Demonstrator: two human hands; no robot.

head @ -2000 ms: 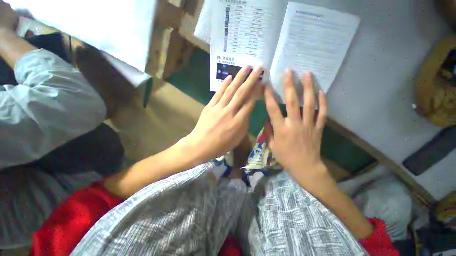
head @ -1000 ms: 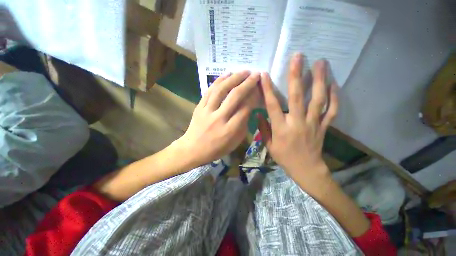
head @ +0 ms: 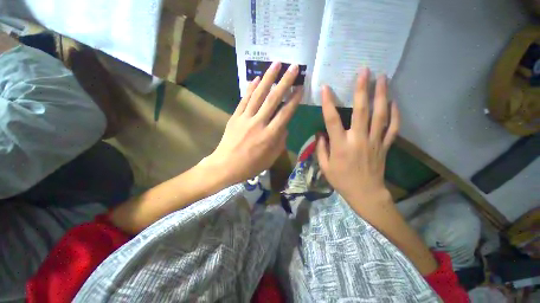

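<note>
The white instruction manual (head: 364,44) lies open at the bench edge, its top cut off by the frame. Its left page has a printed table and a dark screenshot figure (head: 254,70); its right page has dense small text. My left hand (head: 254,133) lies flat with fingers apart, fingertips on the lower left page, partly covering the dark figure. My right hand (head: 355,142) has its fingers spread, fingertips over the bottom of the right page. Neither hand grips anything.
A yellow-brown round tray (head: 503,89) and a long dark bar-shaped object (head: 506,164) are on the bench (head: 441,94) at right. A person's light sleeve (head: 47,112) is at left, below a white-covered bench (head: 106,29). A pale bag-like bundle (head: 453,228) is at lower right.
The manual's right page now lies flatter and narrower in view. My hands have moved slightly apart, and my left hand uncovers more of the dark figure. The camera view has shifted a little.
</note>
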